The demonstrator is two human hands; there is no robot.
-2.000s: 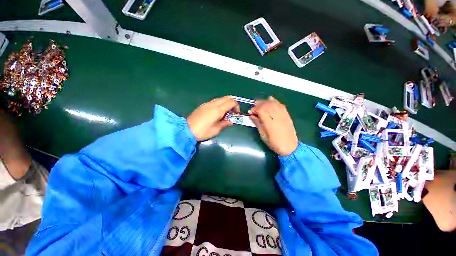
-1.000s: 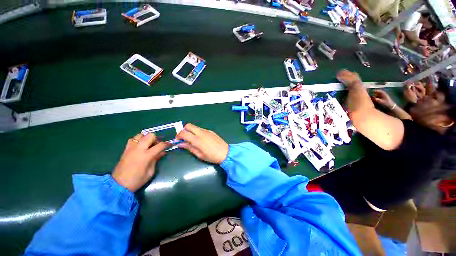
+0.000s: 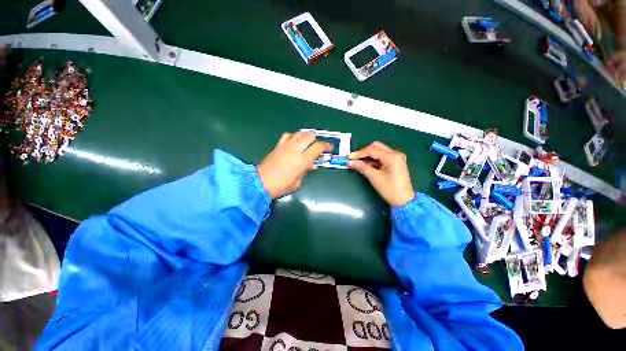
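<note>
A white plastic housing frame (image 3: 346, 142) lies in front of me between my hands, its window facing up. A bright blue battery (image 3: 338, 160) sits along its near side. My left hand (image 3: 292, 163) holds the frame's left part, fingers reaching over it and hiding that end. My right hand (image 3: 386, 171) pinches at the frame's near right corner, at the battery's right end, with thumb and index finger. Small greenish parts show beside the battery, too small to tell apart.
A heap of white frames with blue batteries (image 3: 542, 195) lies at right. A copper and silver small-parts heap (image 3: 49, 113) lies at left. A pale rail (image 3: 274, 82) crosses beyond my hands, with spaced units (image 3: 371, 55) on the belt behind. Parts of people show at both sides.
The view has swung back left from the heap and the person at right. The battery in the frame shows more clearly between my hands. Both hands remain on the frame.
</note>
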